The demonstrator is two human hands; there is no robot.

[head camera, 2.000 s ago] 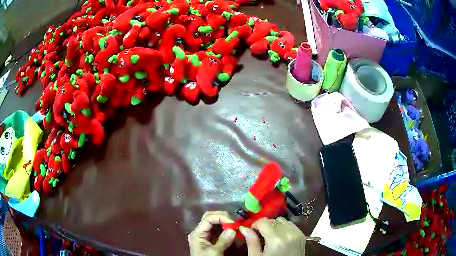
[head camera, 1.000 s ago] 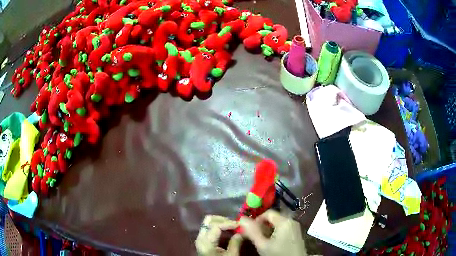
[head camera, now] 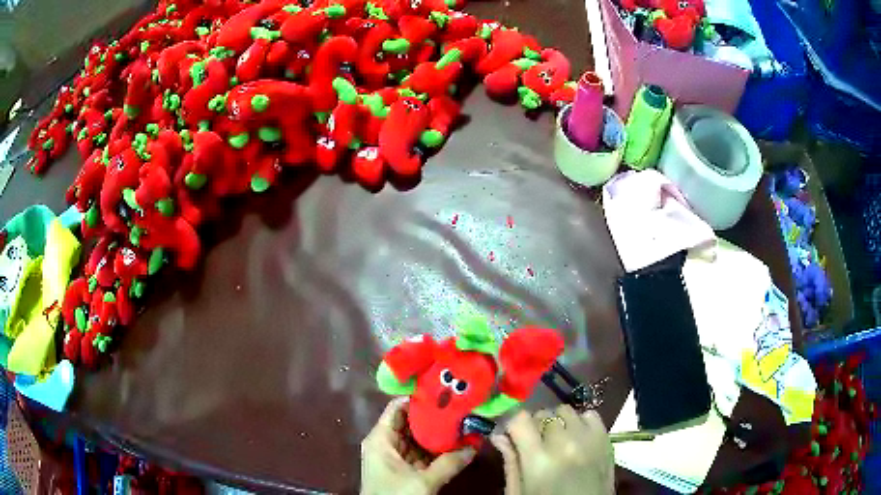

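Observation:
A red plush pepper toy (head camera: 440, 411) with green tips, a green tuft and white-and-black eyes faces up near the bottom centre. My left hand (head camera: 411, 454) holds its lower left side. My right hand (head camera: 555, 450), with a ring on one finger, is curled close to the toy's right side; its fingertips are partly hidden, and any needle or thread is too fine to see. A small dark object (head camera: 478, 424) shows between the toy and my right fingers; I cannot tell what it is. Black thread snips (head camera: 568, 385) lie just behind my right hand.
A large pile of red plush toys (head camera: 280, 106) lies upper left. A pink thread cone (head camera: 586, 113), a green cone (head camera: 647, 126) and a tape roll (head camera: 710, 164) stand upper right, before a pink box (head camera: 676, 72). A black smartphone (head camera: 664, 348) lies on fabric scraps at right.
The toy has turned so its face and green tuft show, and it sits further left. My left hand now grips its side; my right hand has shifted slightly right.

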